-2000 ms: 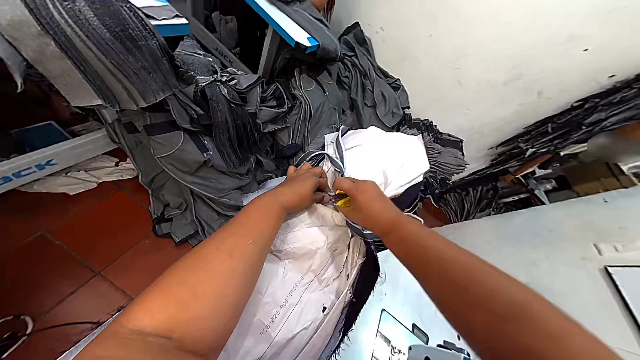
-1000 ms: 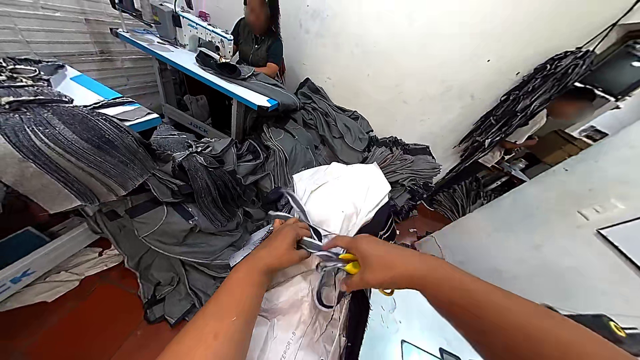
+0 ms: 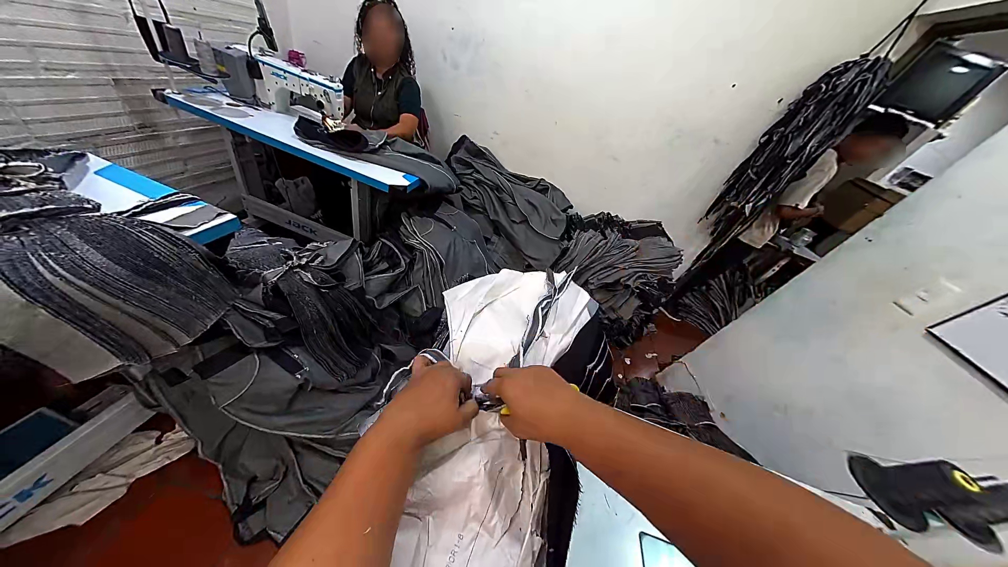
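Note:
My left hand (image 3: pixel 437 398) and my right hand (image 3: pixel 539 402) are close together over a bundle wrapped in white paper (image 3: pixel 472 488). Both pinch a grey fabric strip (image 3: pixel 482 396), which lies across the bundle. Yellow handles (image 3: pixel 505 409), apparently of a small cutting tool, show at my right palm; the blade is hidden. Another dark strip with white edges (image 3: pixel 542 311) runs up over the white paper (image 3: pixel 480 315). Dark fabric (image 3: pixel 587 354) shows beneath the paper on the right side.
Grey garment pieces (image 3: pixel 291 402) are heaped ahead and left. A person (image 3: pixel 383 87) sits at a sewing machine (image 3: pixel 299 83) on a blue-edged table (image 3: pixel 276 138). Another person (image 3: pixel 803 185) is behind hanging dark strips (image 3: pixel 795 134). A black thread cone (image 3: pixel 906 488) stands at the lower right.
The view has tilted up, showing more of the room. The grey strip, looped and raised between my hands a second ago, now lies lower against the bundle, with a length running up the white paper.

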